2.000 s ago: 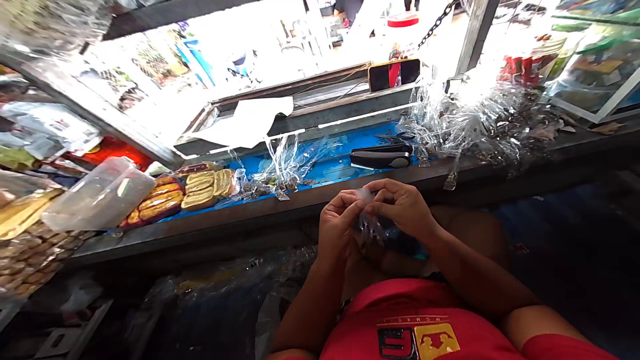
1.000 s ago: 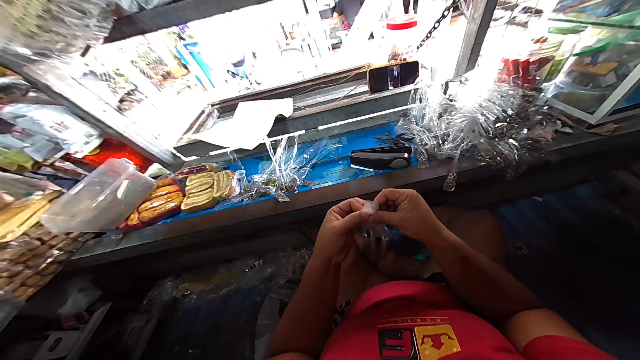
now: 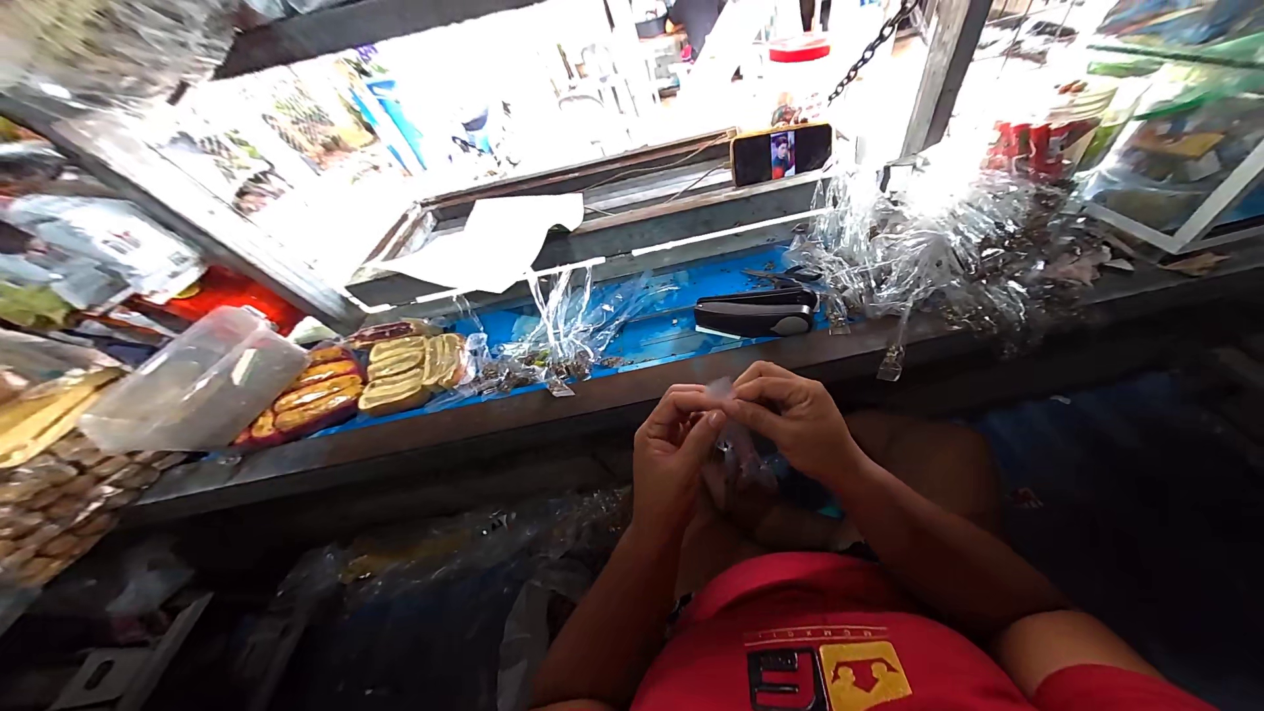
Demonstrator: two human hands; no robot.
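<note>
My left hand (image 3: 674, 446) and my right hand (image 3: 796, 419) meet above my lap, thumbs and forefingers pinching the top of a small clear plastic bag (image 3: 736, 449). The bag's lower part hangs between the hands; what it holds cannot be made out. Beyond them, on the blue-covered counter, lies a black stapler (image 3: 756, 312). To its left is a bunch of small clear plastic packets (image 3: 563, 346) with dark bits inside. A bigger heap of similar packets (image 3: 948, 247) spreads to the stapler's right.
A wooden counter edge (image 3: 592, 399) runs between my hands and the stapler. At left stand a clear plastic container (image 3: 197, 380) and bagged yellowish food (image 3: 410, 370). White paper (image 3: 494, 242) rests on the window ledge, a phone (image 3: 781, 155) leans there, and a glass case (image 3: 1175, 148) is at right.
My fingers have shifted a little at the top of the small bag, which both hands held before as well. The stapler and the packets on the counter have not moved.
</note>
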